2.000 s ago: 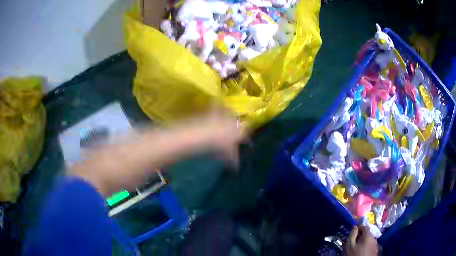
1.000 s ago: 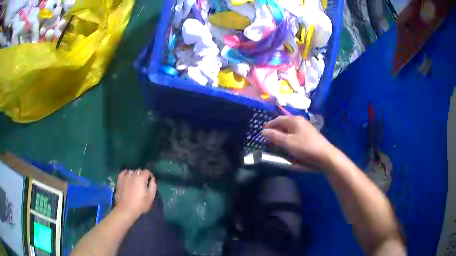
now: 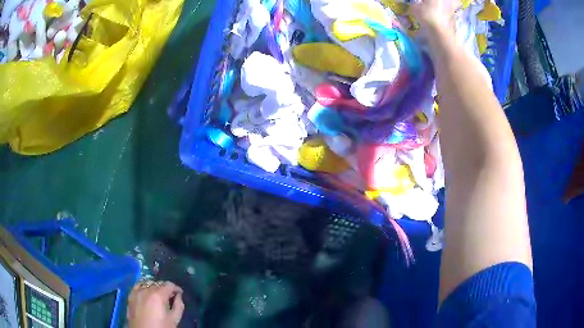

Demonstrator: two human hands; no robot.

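A blue plastic crate (image 3: 234,176) is heaped with limp unstuffed unicorn skins (image 3: 275,115), white with yellow parts and pink, purple and blue strands. My right arm reaches over the crate's right side. My right hand (image 3: 432,9) is at the top edge of the picture among the skins, partly cut off; whether it grips one cannot be told. My left hand (image 3: 155,305) is low at the left, beside the blue stool, with its fingers curled and nothing visible in it.
A yellow sack (image 3: 83,96) holding white and coloured toys or skins is at the upper left. A digital scale (image 3: 41,304) stands on a blue stool (image 3: 96,272) at the lower left. A blue surface is at the right. Pink strands hang over the crate's near edge.
My right hand has moved from the crate's near edge up over the skins to its far part. My left hand shows lower in the picture. The crate shows lower and larger.
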